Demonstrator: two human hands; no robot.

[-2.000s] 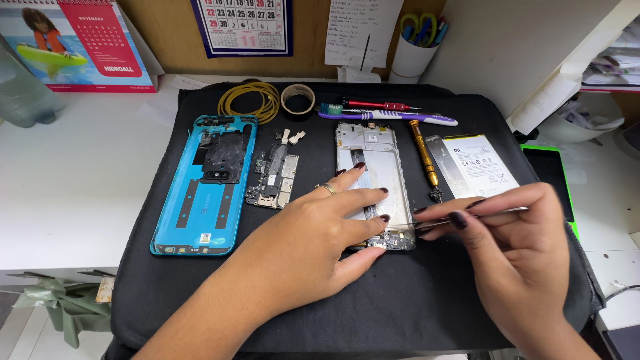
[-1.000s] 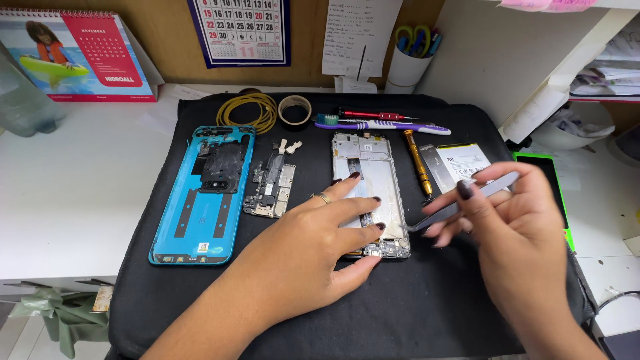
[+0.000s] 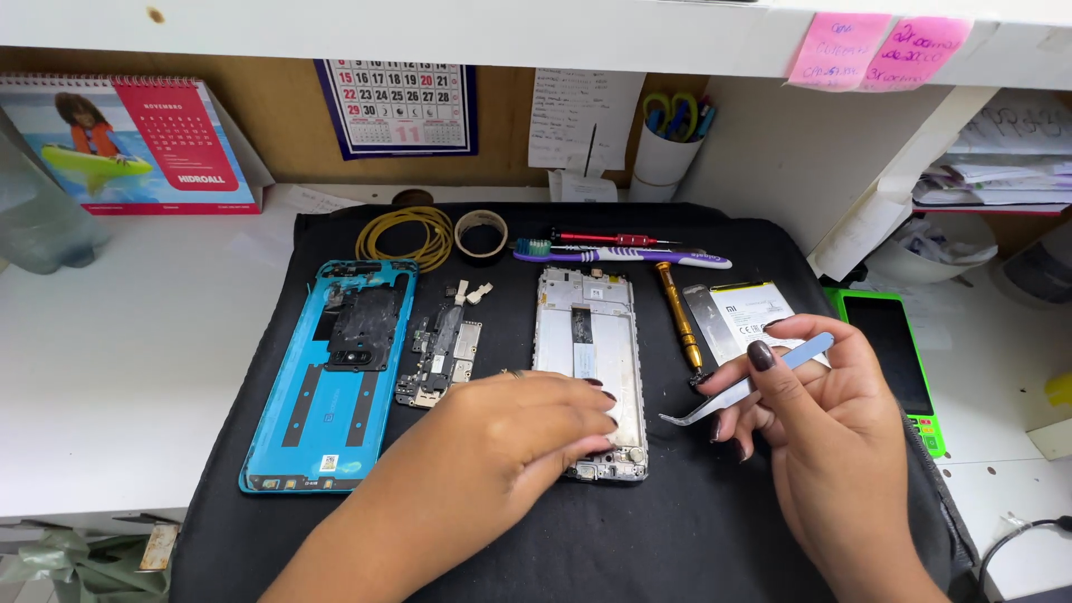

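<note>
My left hand (image 3: pixel 536 427) lies over the lower left part of an opened phone frame (image 3: pixel 615 360), its fingertips on the metal; whether it pinches anything is hidden. Bent-tip tweezers (image 3: pixel 737 389) are held in my right hand (image 3: pixel 804 402), with their tips in the air just right of the frame. Left of the frame lies a phone circuit board (image 3: pixel 444 356), and farther left a blue phone back cover (image 3: pixel 343 419). A gold screwdriver (image 3: pixel 680 318) and a phone battery (image 3: pixel 745 310) lie on the right, the battery partly behind my right hand.
Along the back of the black mat (image 3: pixel 670 536) are a coiled yellow cord (image 3: pixel 368 243), a tape roll (image 3: pixel 481 237), a red screwdriver (image 3: pixel 611 239) and a purple-and-white toothbrush (image 3: pixel 628 255). A green card terminal (image 3: pixel 892 352) stands right of the mat. A shelf edge (image 3: pixel 502 33) crosses above.
My right hand has drawn the tweezers away from the lower right of the phone frame. My left hand's fingers, spread over the frame before, are now closer together and lower on it.
</note>
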